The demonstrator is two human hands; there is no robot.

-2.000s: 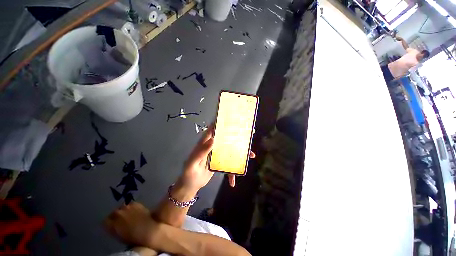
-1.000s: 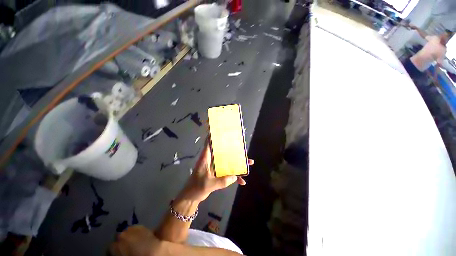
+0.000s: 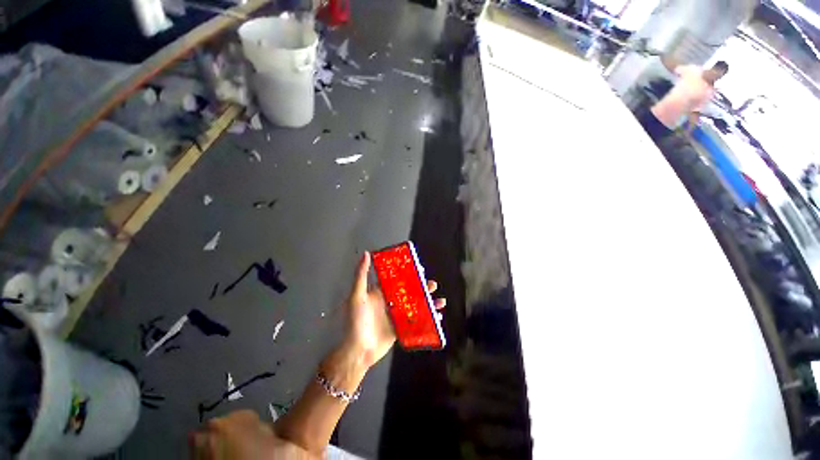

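Observation:
A smartphone (image 3: 409, 298) with a red screen is held upright, slightly tilted, over the aisle beside the long table. My left hand (image 3: 370, 322) holds it from below and behind, thumb along its left edge and fingertips showing at its right edge. A beaded bracelet (image 3: 338, 388) is on that wrist. My right hand (image 3: 236, 436) is low at the bottom edge, beside my left forearm, partly cut off and blurred. Its fingers cannot be made out.
A long white-covered table (image 3: 620, 252) runs along the right. A white bucket (image 3: 94, 409) is at lower left, another (image 3: 283, 76) farther up. Dark and white offcuts (image 3: 209, 323) lie on the grey floor. Rolls (image 3: 130, 182) fill the left shelf. A person (image 3: 688, 97) stands beyond the table.
The phone screen has turned from orange to red, and the phone now tilts left at its top. The view has shifted, so the near bucket is lower left and the table reaches farther left.

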